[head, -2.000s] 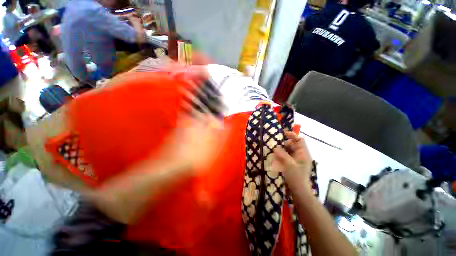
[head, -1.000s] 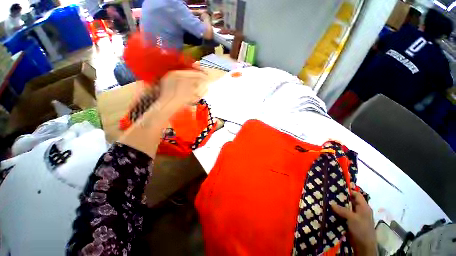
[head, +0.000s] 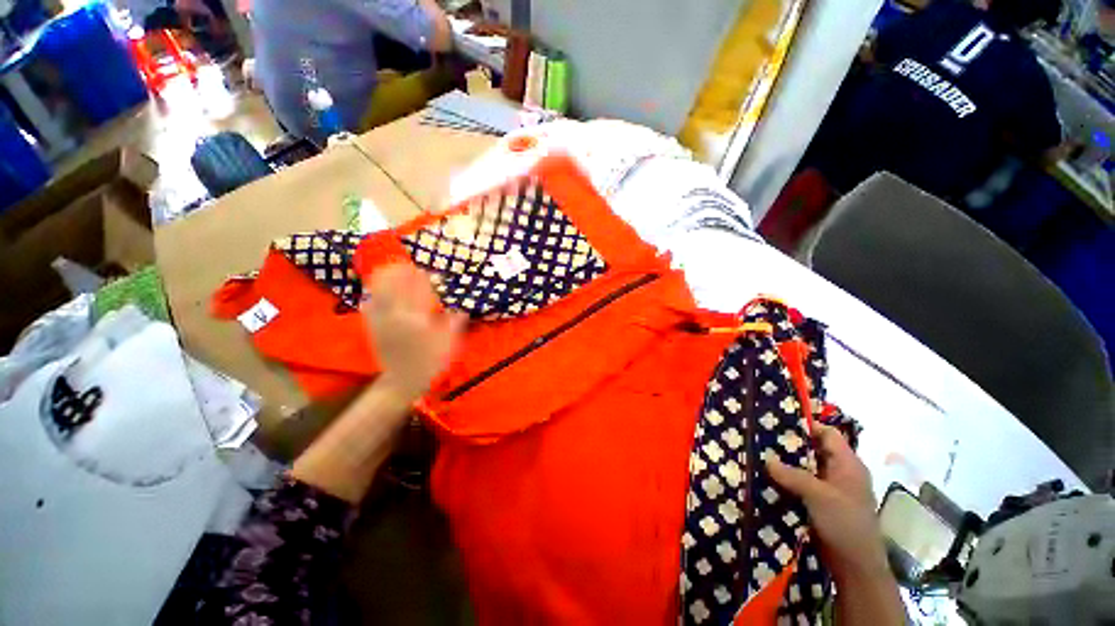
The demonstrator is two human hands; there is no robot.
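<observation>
A large orange piece (head: 575, 489) with a patterned navy and cream side panel (head: 746, 477) lies in front of me; a dark line runs down the panel. My right hand (head: 838, 489) pinches the panel's right edge. Another orange piece with a dark zipper (head: 550, 336), patterned lining (head: 507, 239) and a white tag lies across its upper left. My left hand (head: 410, 324) is blurred at this piece's left part; its fingertips are unclear, so I cannot tell its grip. More orange cloth with a white tag (head: 259, 316) lies further left.
White cut pieces (head: 673, 184) are stacked behind. The sewing machine head (head: 1045, 563) is at lower right. A grey chair (head: 978, 294) stands beyond the white table (head: 893, 379). White cloth (head: 98, 489) hangs at left, near a cardboard box (head: 73, 245). Two people are in the background.
The blurred orange piece my left hand held up has come down, spread across the upper left of the large one. My right hand stays on the patterned edge. The view has shifted.
</observation>
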